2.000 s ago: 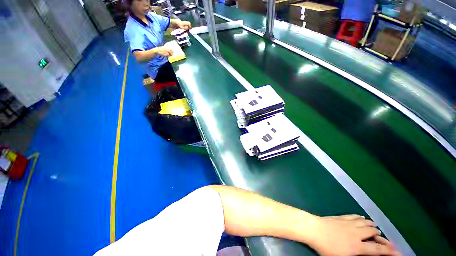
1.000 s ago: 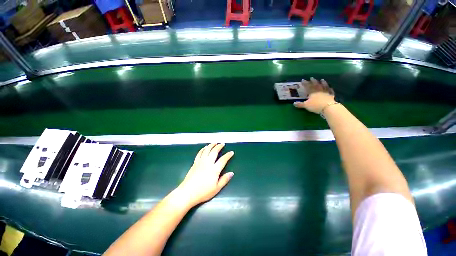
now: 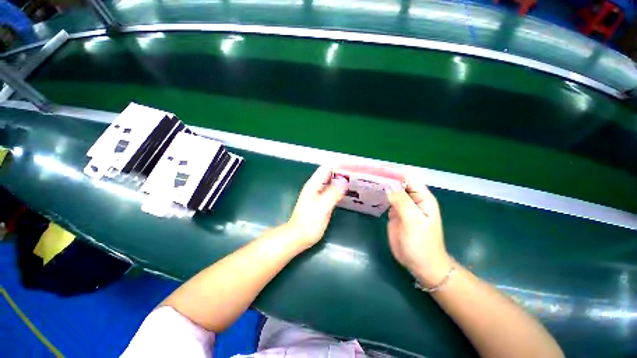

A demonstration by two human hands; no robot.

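A slim retail box (image 3: 364, 195) is held between both hands above the green work ledge (image 3: 279, 318). Its white printed face and a pinkish long edge show. My left hand (image 3: 316, 208) grips its left end, with the thumb on the face. My right hand (image 3: 417, 227) grips its right end, with the thumb near the upper corner. The fingers behind the box are partly hidden. A stack of boxes (image 3: 183, 171) lies fanned in two leaning groups on the ledge at the left, with white faces and black-and-white striped edges.
A metal edge rail (image 3: 293, 152) runs between the ledge and the green conveyor belt (image 3: 293, 112). A metal post stands at the upper left. A black rubbish bag (image 3: 84, 262) with a yellow sheet (image 3: 53, 242) hangs at the lower left. Red stools (image 3: 602, 17) stand beyond the belt.
The box under my right hand on the belt has come back over the ledge. My left hand has left the ledge surface and both hands now hold the box. The view has shifted.
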